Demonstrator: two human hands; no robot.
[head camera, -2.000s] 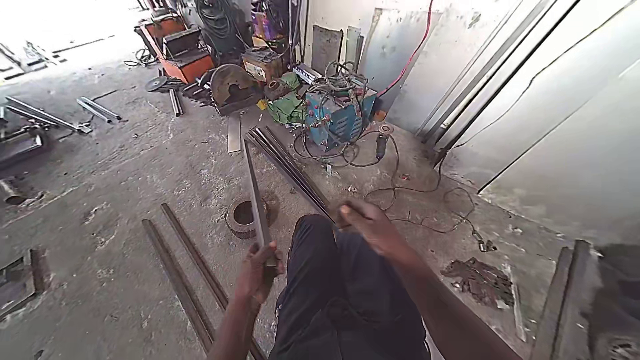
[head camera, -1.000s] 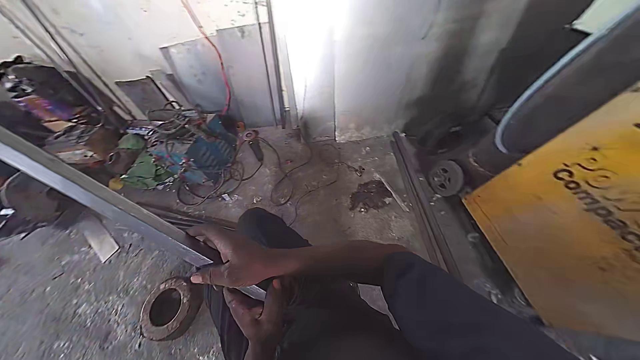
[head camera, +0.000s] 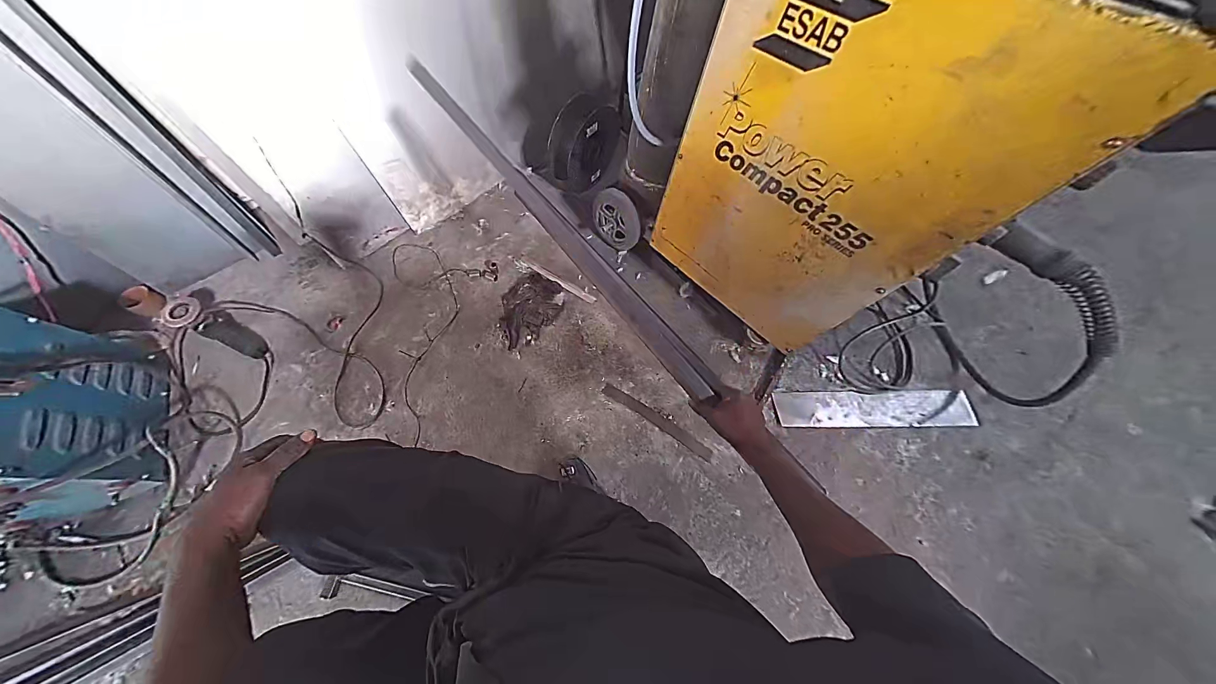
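Observation:
My right hand (head camera: 733, 415) is at the near end of a long metal bar (head camera: 608, 290), with its fingers around or under that end. The bar runs away to the upper left, beside the wheels of a yellow ESAB welding machine (head camera: 836, 161); whether it is one bar or several together, I cannot tell. My left hand (head camera: 249, 480) rests on my knee in dark trousers, with no object seen in it. A flat metal strip (head camera: 655, 423) lies on the floor left of my right hand.
An angle grinder (head camera: 214, 323) with its cable lies beside a blue slatted machine (head camera: 81, 408) at the left. A dark crumpled rag (head camera: 530, 306) is on the floor. Right of my right hand are a flat metal plate (head camera: 874, 408) and a corrugated hose (head camera: 1092, 313). Long metal bars (head camera: 85, 636) lie at the lower left.
The view has swung right to the yellow machine. One second ago both hands were at a long metal bar; now my left hand is on my knee and my right hand is at the bars beside the machine.

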